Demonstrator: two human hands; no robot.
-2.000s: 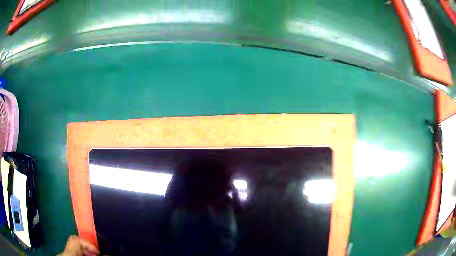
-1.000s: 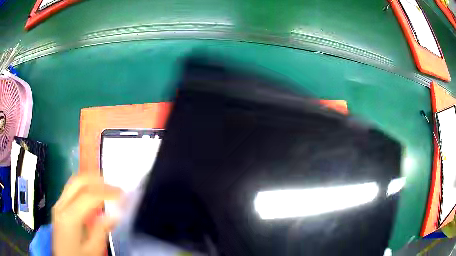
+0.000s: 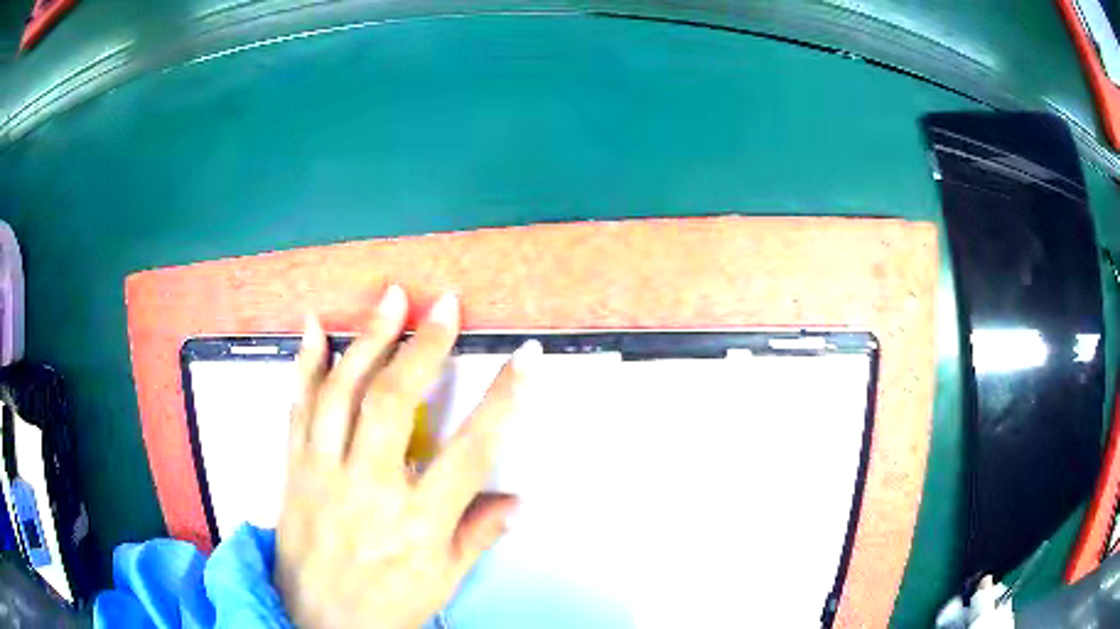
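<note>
A white panel in a thin black frame lies on an orange foam pad. My left hand, bare with a blue sleeve, is spread over the panel's left half, fingertips at the black edge strip along its far side. A yellow patch shows between its fingers. A glossy black panel lies to the right of the pad. My right hand, in a white glove, is at the black panel's near end, mostly cut off by the bottom edge; its grip is unclear.
The green bench surrounds the pad. A white item with a blue label in a black holder and part of a pink fan are at the left. Red foam edges show at the upper left and right rim. A rail curves across the far side.
The glossy black panel has moved from over the pad to its right side, uncovering the white panel. My left hand has moved right and forward and spread over the white panel. The view has shifted.
</note>
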